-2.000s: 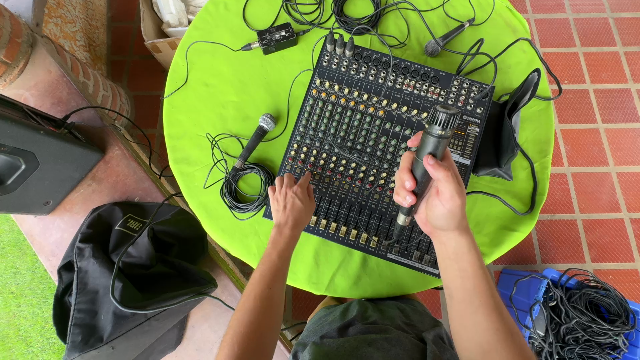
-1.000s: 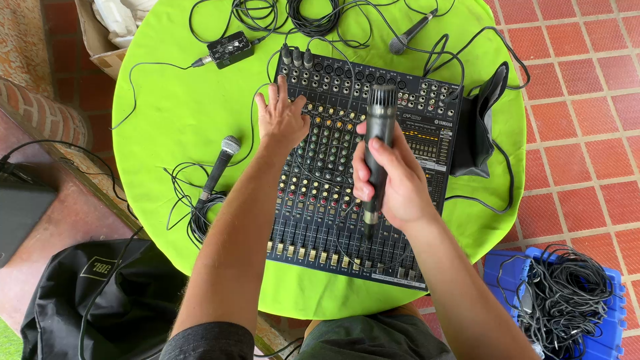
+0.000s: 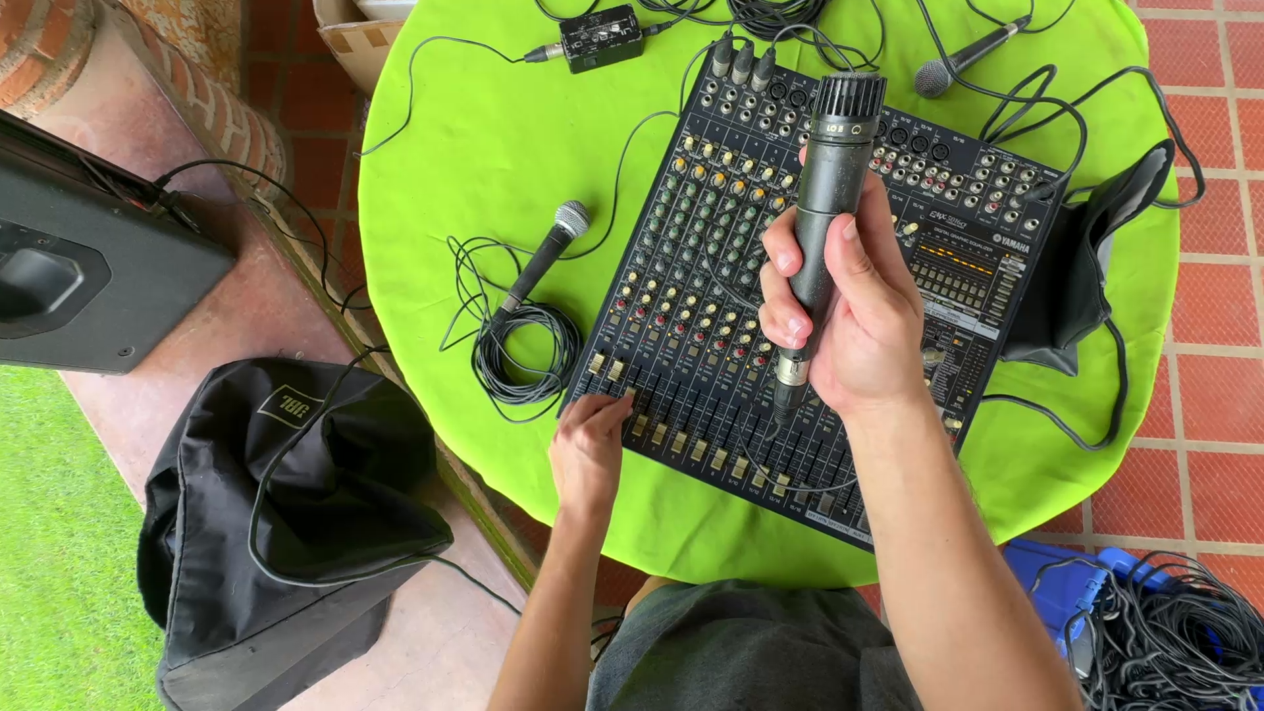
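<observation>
My right hand (image 3: 869, 286) grips a black wired instrument microphone (image 3: 829, 183), held upright above a Yamaha audio mixing console (image 3: 696, 326). The plug and thin cable at its lower end hang over the faders. At the console's lower left, my left hand (image 3: 591, 444) has its fingertips at a channel fader cap (image 3: 629, 397); whether they pinch it is hard to tell. Left of the console lies a handheld microphone (image 3: 541, 254) with a coiled black cable (image 3: 528, 360). Another handheld microphone (image 3: 972, 57) rests beyond the console's upper edge. Several cable plugs (image 3: 741, 61) sit in the console's upper left inputs.
A small black box (image 3: 600, 39) with cables lies on the round green-covered table (image 3: 474, 128). A black pouch (image 3: 1076, 262) is right of the console. To the left are a speaker (image 3: 118, 286) and black cover (image 3: 296, 494); a blue crate (image 3: 1052, 583) of cables stands lower right.
My left hand has moved from the upper left knobs down to the faders at the console's lower left edge. My right hand still holds the microphone. The view has shifted.
</observation>
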